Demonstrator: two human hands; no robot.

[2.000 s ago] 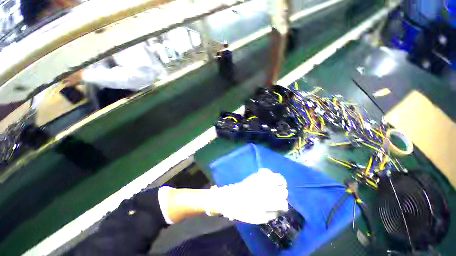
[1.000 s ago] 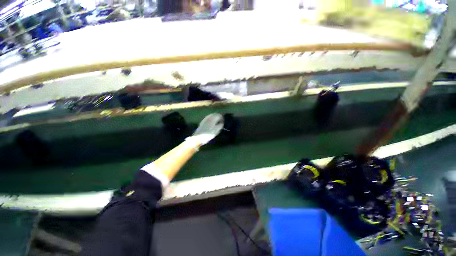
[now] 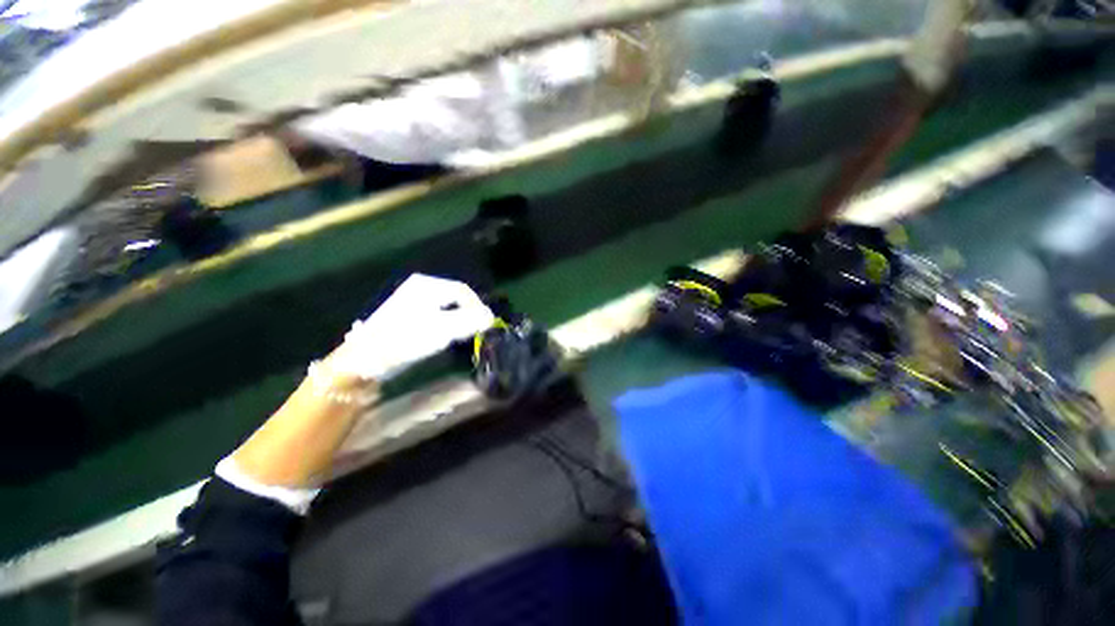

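My left hand [image 3: 413, 325], in a white glove with a beaded bracelet at the wrist, is over the near edge of the green conveyor belt. It is shut on a black housing [image 3: 516, 360] with a yellow wire loop; the housing is blurred and its underside is hard to make out. The bright blue cloth [image 3: 783, 501] lies on the bench to the right of the hand, with no housing visible on it. My right hand is not in view.
The green conveyor belt [image 3: 624, 226] crosses the view, carrying black housings [image 3: 505, 235]. More housings with yellow wires [image 3: 795, 294] stand beside a blurred wire pile [image 3: 978, 355] on the right. A rusty post [image 3: 874, 147] rises behind. A thin dark cord hangs below the belt edge.
My left hand went from the blue cloth out to the belt, and is now back at its near edge with a yellow-wired housing. The view has swung left, then partly back.
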